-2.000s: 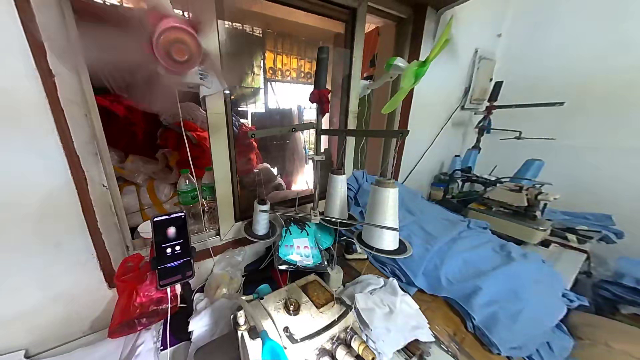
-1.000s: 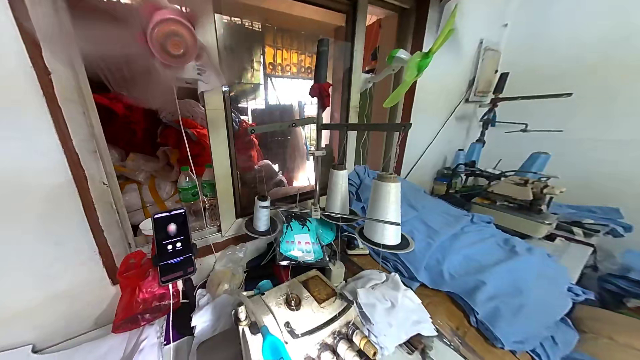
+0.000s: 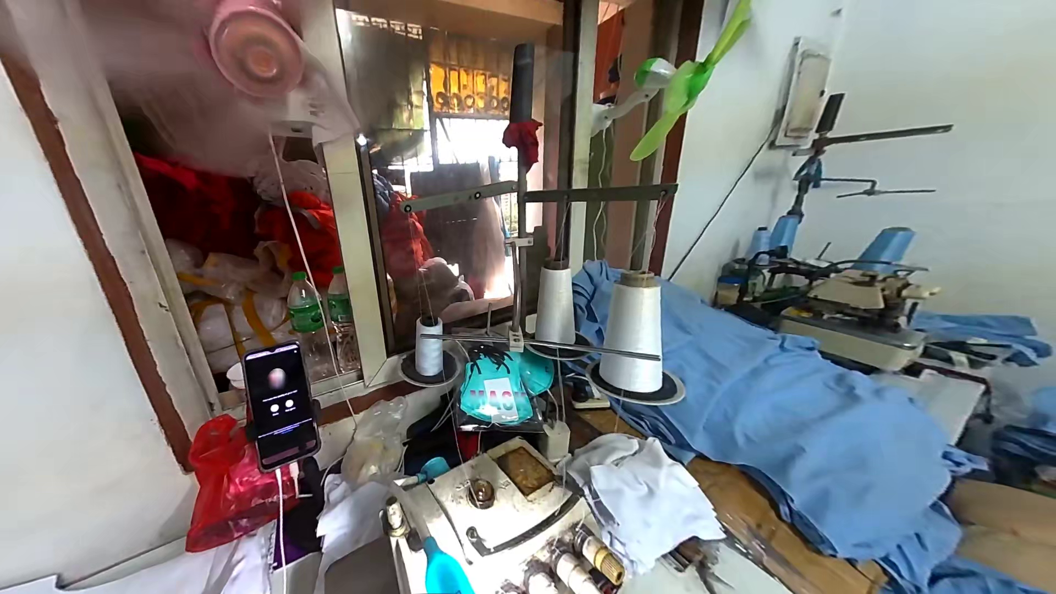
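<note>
Neither of my hands is plainly in view, so what they hold or touch is hidden. At the bottom centre stands a sewing machine [image 3: 445, 503] with thread tension knobs [image 3: 601, 557] on its front. A blue plastic object [image 3: 445, 569] rests against its left part. Behind it, white thread cones [image 3: 632, 334] and a smaller spool [image 3: 429, 348] stand on a thread stand [image 3: 518, 280]. White cloth [image 3: 648, 495] lies right of the machine. A heap of blue fabric [image 3: 775, 412] covers the wooden table [image 3: 742, 520] beyond it.
A phone [image 3: 281, 406] with a lit screen stands at the left, cabled, beside a red plastic bag [image 3: 231, 487]. A clear-packed teal item [image 3: 495, 392] lies behind the machine. A second sewing machine [image 3: 858, 318] stands at the right. One fan [image 3: 256, 48] looks blurred; a green-bladed fan [image 3: 681, 91] hangs at the window.
</note>
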